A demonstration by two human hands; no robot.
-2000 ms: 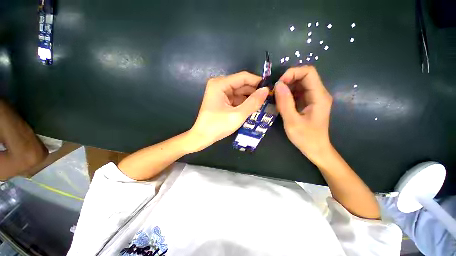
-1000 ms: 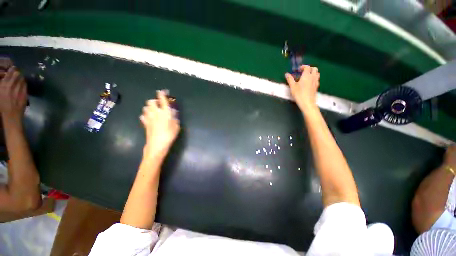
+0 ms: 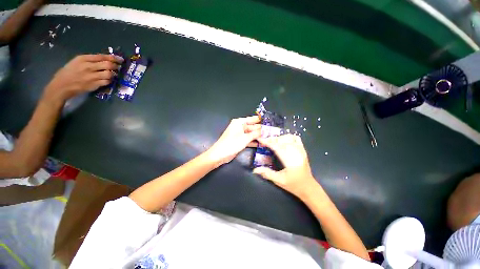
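A blue-purple circuit board (image 3: 264, 158) is in front of me at the middle of the dark bench, its narrow end with small parts pointing away from me. My left hand (image 3: 237, 137) holds the board's left edge between thumb and fingers. My right hand (image 3: 288, 162) is on its right side, fingers over the middle of the board and thumb near its lower end. The hands hide much of the board's middle. Small white specks (image 3: 304, 126) lie just right of the board.
A neighbouring worker's hand (image 3: 87, 76) touches one of two boards (image 3: 131, 80) at left. Tweezers (image 3: 369, 126) and a dark handheld fan (image 3: 443, 86) lie at right. A white rail (image 3: 221, 43) borders the green conveyor (image 3: 263, 23). A white fan base (image 3: 403, 242) is at lower right.
My right hand has come back from the conveyor and my left hand has moved right; both are now at one board. A neighbour's hand has reached in at the boards on the left.
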